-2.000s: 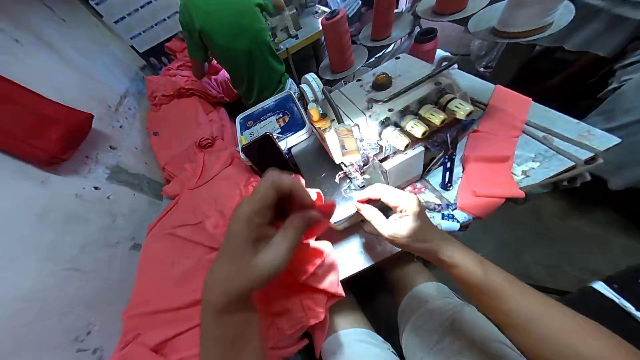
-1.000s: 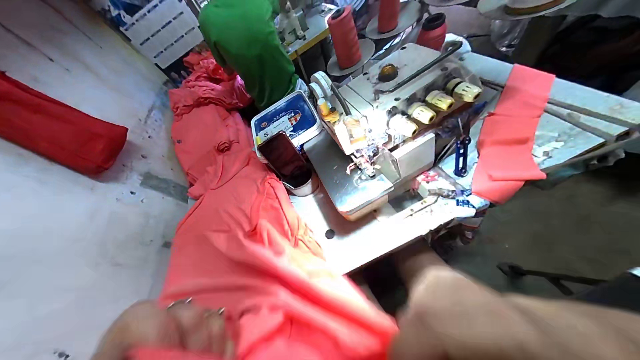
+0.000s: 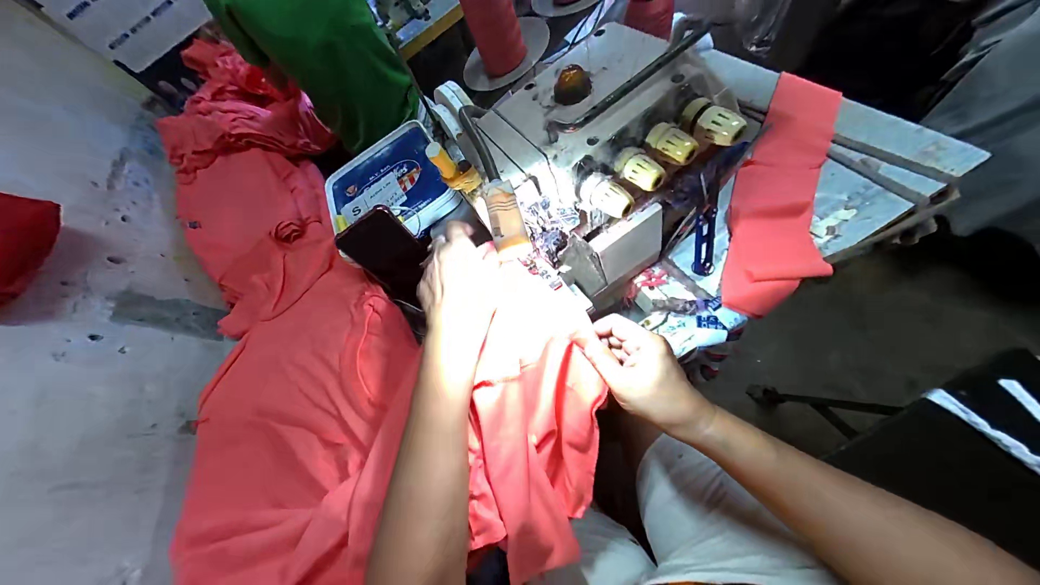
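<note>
A coral-coloured fabric piece (image 3: 532,366) lies across the bed of a serger sewing machine (image 3: 601,106), its upper edge at the brightly lit needle area, and hangs over the table's front edge. My left hand (image 3: 459,272) rests on the fabric's left side, close to the presser foot; whether it grips cloth is not clear. With thumb and fingers, my right hand (image 3: 630,357) pinches the fabric's right edge. The needle is hidden by glare and machine parts. Beside my left hand a dark phone (image 3: 386,252) leans against a blue-lidded plastic tub (image 3: 382,183).
More coral garments (image 3: 284,390) are heaped along the left. Blue thread snips (image 3: 705,240) and a coral fabric strip (image 3: 780,195) lie right of the machine. Red thread cones (image 3: 496,36) stand behind. A person in a green top (image 3: 325,65) is at the back left.
Both hands have moved up to the machine with the fabric, which now covers its bed; one second ago they were low in view and the bed was bare.
</note>
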